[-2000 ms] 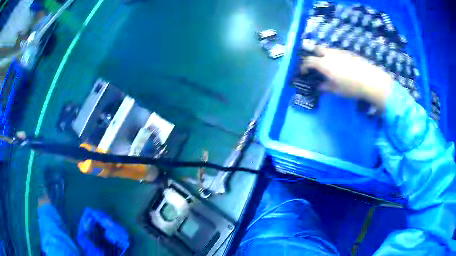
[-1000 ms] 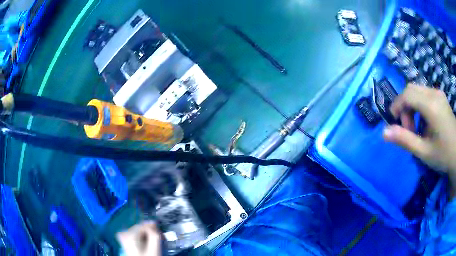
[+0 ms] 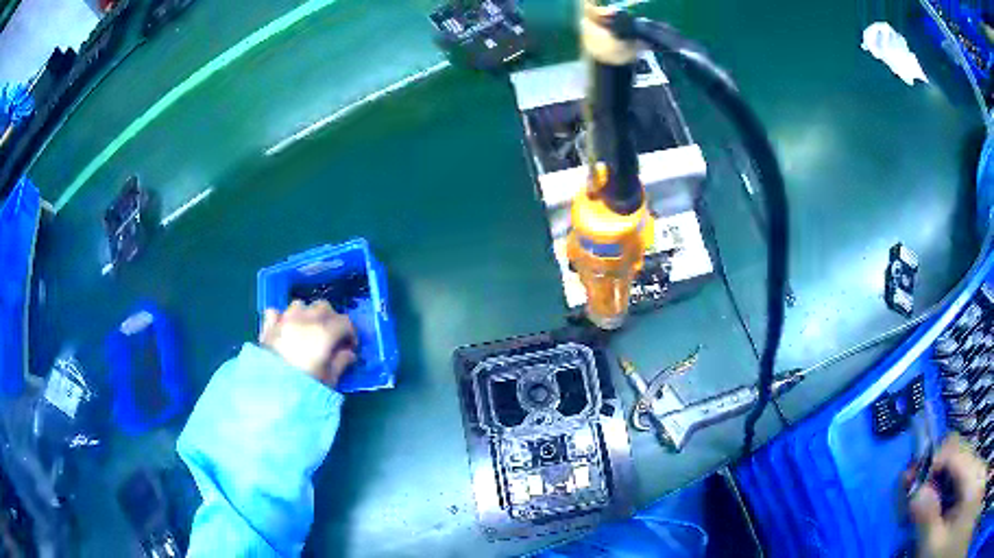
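My left hand [image 3: 313, 340] reaches into the small blue parts bin [image 3: 382, 347], which holds loose black pieces. Its fingertips are down in the bin, so I cannot tell what they hold. My right hand [image 3: 956, 490] is at the lower right over the large blue tray [image 3: 852, 431], its fingers closed around a dark module [image 3: 926, 463]. A dark device housing [image 3: 545, 480] lies face up in front of me, with a round opening and pale squares inside. The orange electric screwdriver [image 3: 610, 245] hangs above and beyond it.
The white-and-black screw feeder [image 3: 681, 164] stands behind the screwdriver. A silver air blow gun [image 3: 708, 414] lies right of the housing. A small module [image 3: 901, 278] lies near the tray. Another housing [image 3: 480, 31] is at the far side, and a white scrap [image 3: 894, 52] at far right.
The view has swung left. My left hand has moved from beside the housing into the small bin. My right hand stays at the large tray with a dark piece.
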